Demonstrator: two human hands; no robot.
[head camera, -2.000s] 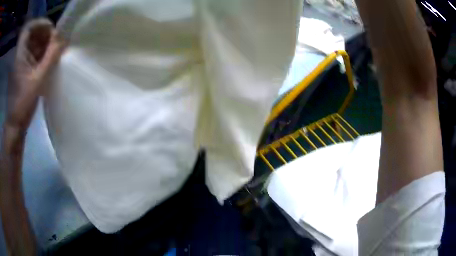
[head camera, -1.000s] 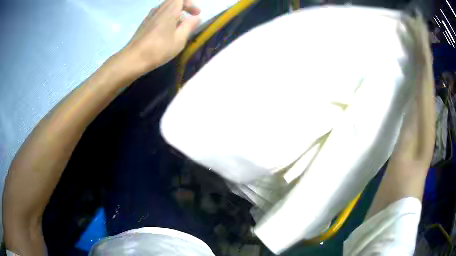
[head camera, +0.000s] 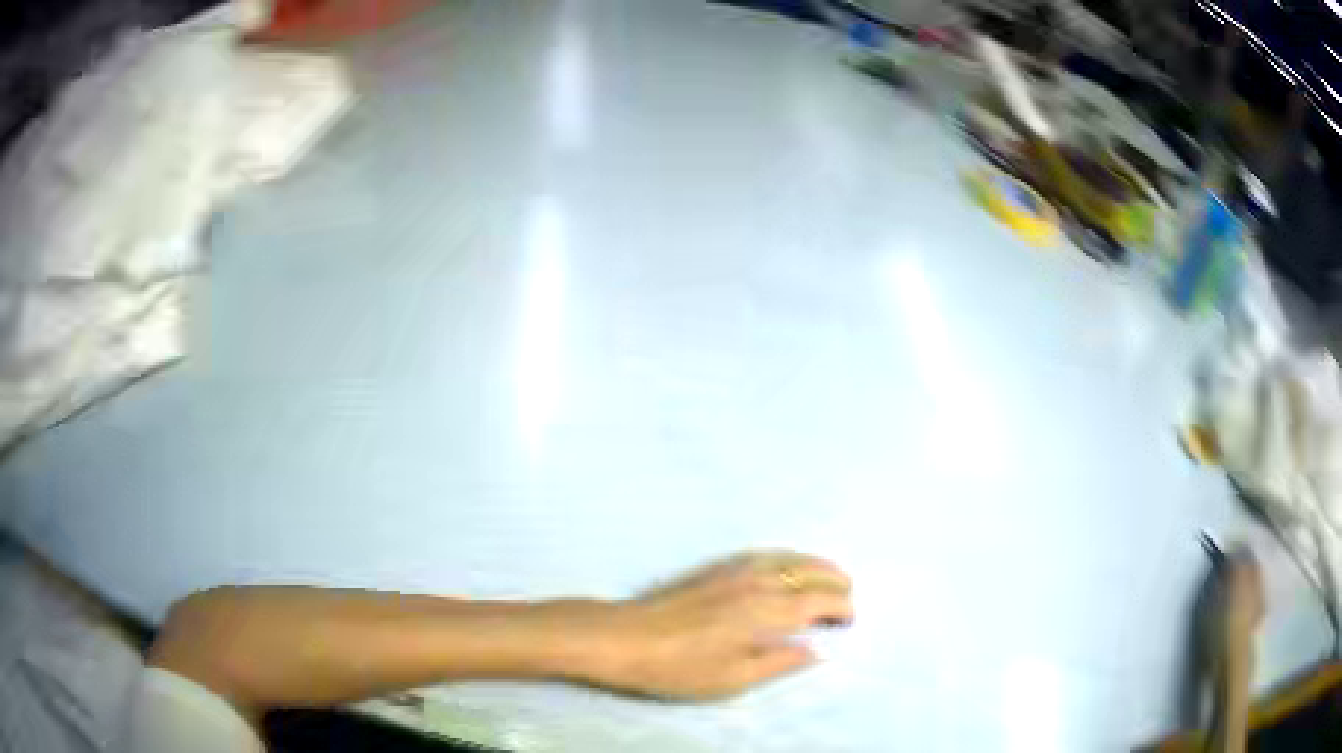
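My left hand is over the blue-grey table near its front edge, with a ring on one finger, fingers loosely curled and thumb apart; I see nothing in it. My right hand is small and blurred at the table's right edge. Dark pointed tips, which look like thread snips, stick out by its fingers; the rest of the tool is hidden. No garment is in either hand.
Crumpled off-white garments lie at the left, and more white cloth at the right edge. A red-orange thing is at the far left. A yellow tape roll, a blue can or bottle and blurred clutter stand at the back right.
The white garment has left my right hand and is out of view; the view has swung to the table. My left hand now shows over the table near its front edge.
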